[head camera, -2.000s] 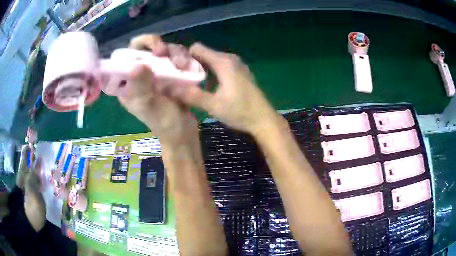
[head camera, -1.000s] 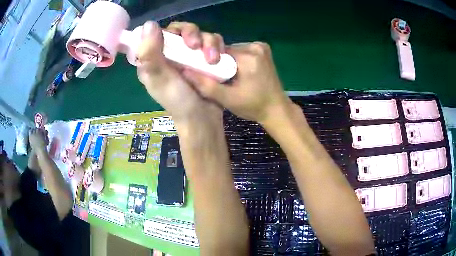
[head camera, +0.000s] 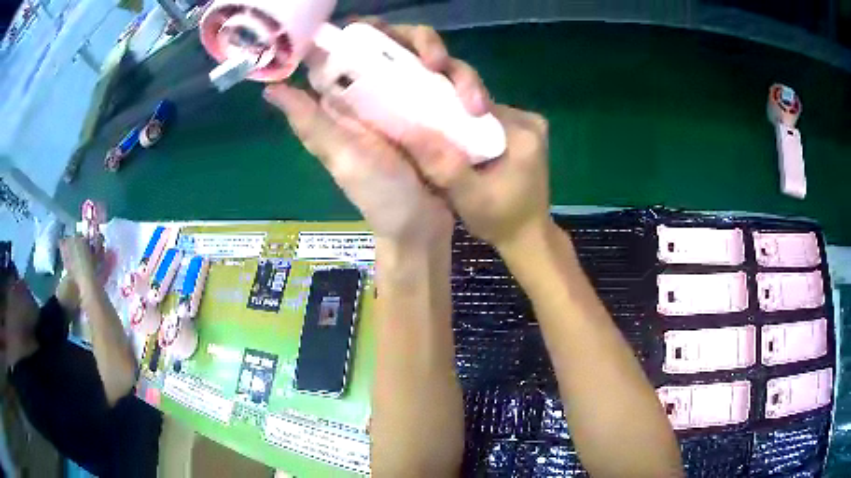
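A closed pink fan (head camera: 401, 89) is held up over the green belt, its round head at the upper left, cut by the top edge, and no blue showing on its handle. A pale tab sticks out of the head. My left hand (head camera: 364, 154) is under the handle near the head, palm against it, fingers partly hidden. My right hand (head camera: 495, 149) wraps the handle's lower end. Pink handle covers (head camera: 704, 297) lie in two columns in the black parts tray (head camera: 560, 327).
The green conveyor belt (head camera: 616, 121) carries a closed fan (head camera: 789, 140) at right and open fans (head camera: 140, 135) at left. More open fans (head camera: 177, 289) lie by the printed mat (head camera: 233, 327). A black phone shape (head camera: 328, 331) is on the mat. Another worker's arm (head camera: 103, 322) is at left.
Both hands and the fan have moved right. My left thumb has come off the handle, showing its dark slot. The other worker's hands have shifted slightly.
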